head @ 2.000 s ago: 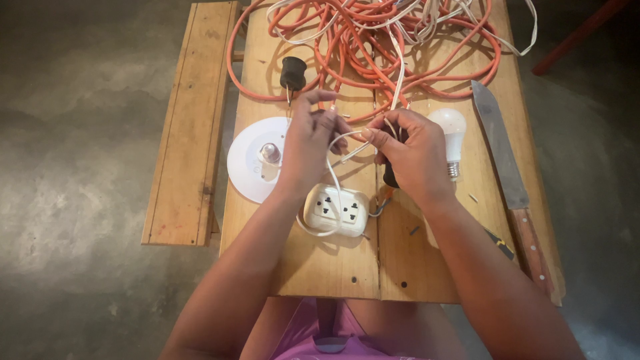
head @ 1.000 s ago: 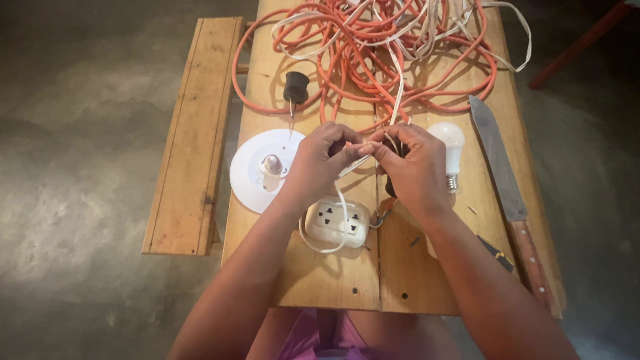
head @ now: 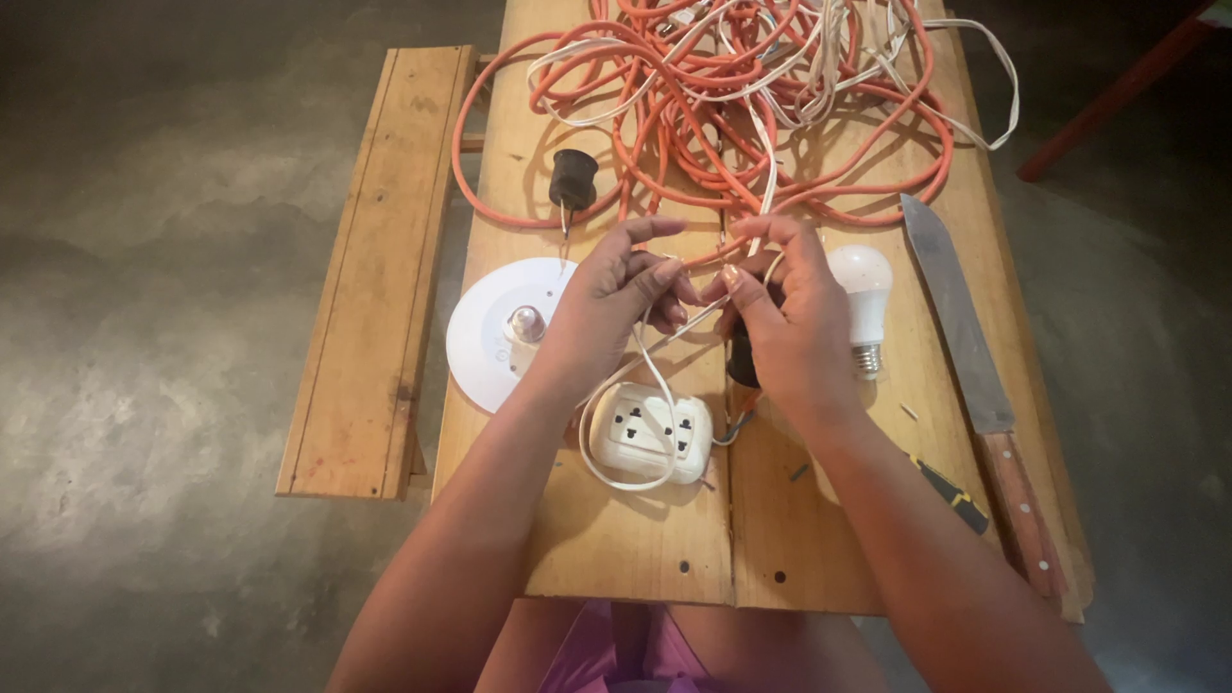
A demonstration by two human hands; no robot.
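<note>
My left hand pinches a thin white electrical cable between thumb and fingers. Just to its right, my right hand grips another part of white cable near its fingertips. The cable loops down over a white twin-socket outlet below the hands. Left of my left hand lies a round white LED lamp disc with a domed centre. A black lamp holder with thin wires stands above it. Partly hidden by my right hand is a second black piece. A white LED bulb lies right of that hand.
Tangled orange and white cables cover the far part of the wooden table. A large knife with a wooden handle lies along the right edge, near a black and yellow tool. A wooden bench stands left.
My hands were touching at the fingertips a second ago and are now slightly apart, both still on the white cable.
</note>
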